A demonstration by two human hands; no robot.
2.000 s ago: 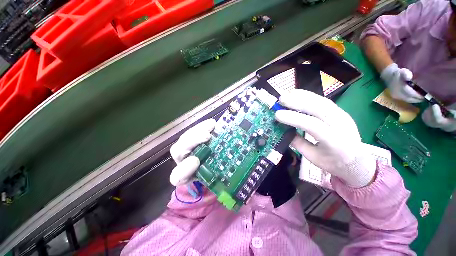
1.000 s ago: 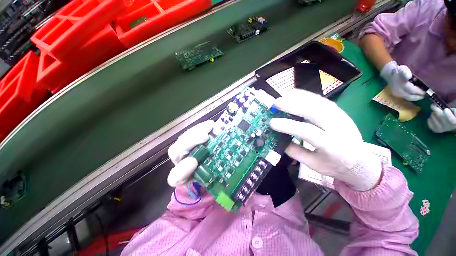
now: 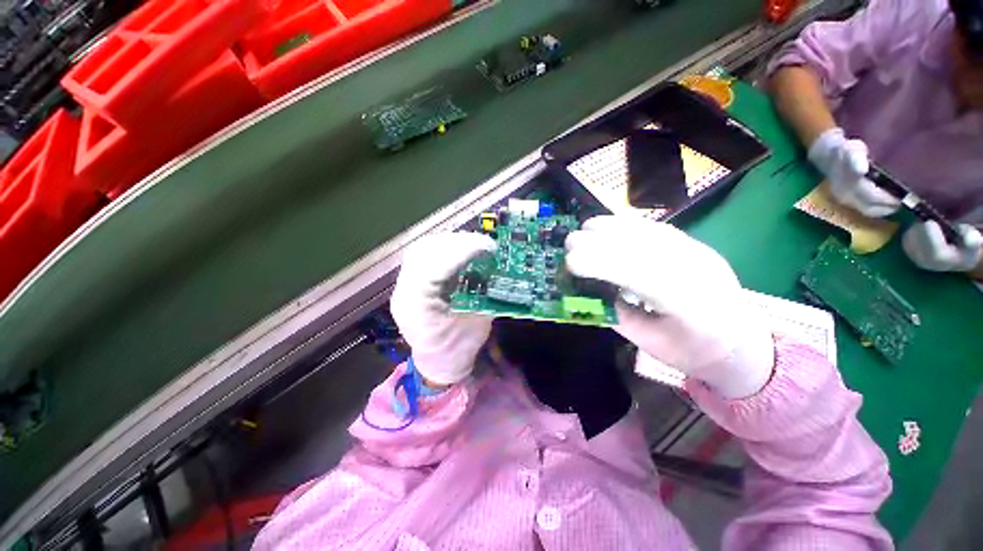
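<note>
A green circuit board [image 3: 530, 264] is held in front of my chest, component side up, tilted, with its green terminal block at the near right edge and white, blue and yellow connectors at the far edge. My left hand [image 3: 444, 307], in a white glove with a blue wrist strap, grips the board's left edge. My right hand [image 3: 668, 296], in a white glove, grips its right edge. The fingers under the board are hidden.
The conveyor belt [image 3: 270, 183] carries several boards. Red trays [image 3: 162, 65] stand across it. A black tray [image 3: 744, 161] holds label sheets and a dark flat object. A coworker's gloved hands [image 3: 857, 178] hold a dark tool at right, near another board [image 3: 857, 299].
The held board has been turned and tilted, so its green terminal block now faces near right. My left hand has shifted right and up. Boards on the belt have moved slightly left.
</note>
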